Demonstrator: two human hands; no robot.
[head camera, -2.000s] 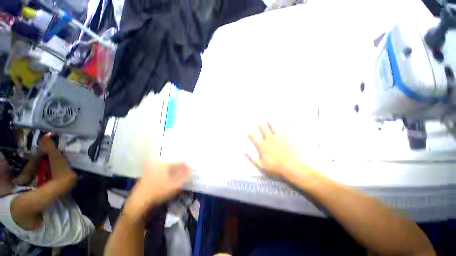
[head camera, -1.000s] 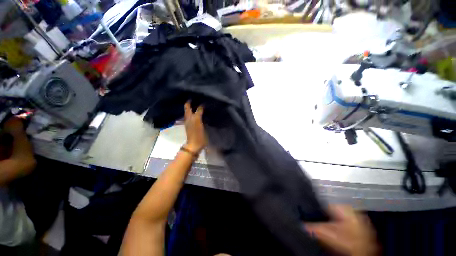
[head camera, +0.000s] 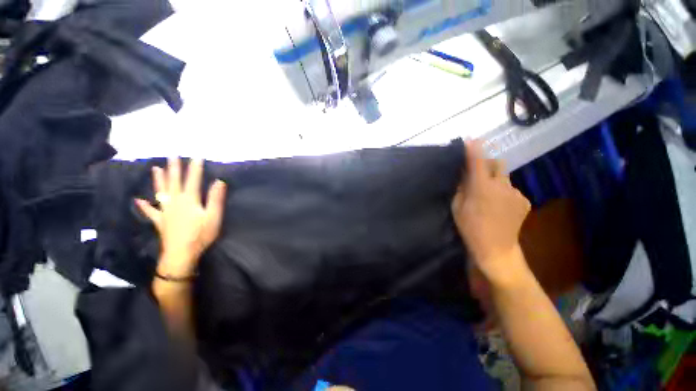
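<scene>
A large black fabric piece (head camera: 328, 198) lies spread over the table's front edge and hangs down toward me. My left hand (head camera: 183, 206) lies on its left part, palm down with fingers apart. My right hand (head camera: 492, 202) grips its upper right corner. The white sewing machine head (head camera: 412, 34) with a blue stripe stands just behind the cloth's far edge. The presser foot (head camera: 330, 101) shows under it, with no cloth there.
A heap of black fabric (head camera: 53, 130) lies at the left. Black-handled scissors (head camera: 530, 95) and a yellow-green and blue snips tool (head camera: 452, 64) lie right of the needle. Black scraps (head camera: 607, 46) lie at the table's right end.
The hands were over the bare table, then pulled black cloth from the pile. The cloth is now spread out between them. The view has turned right toward the machine.
</scene>
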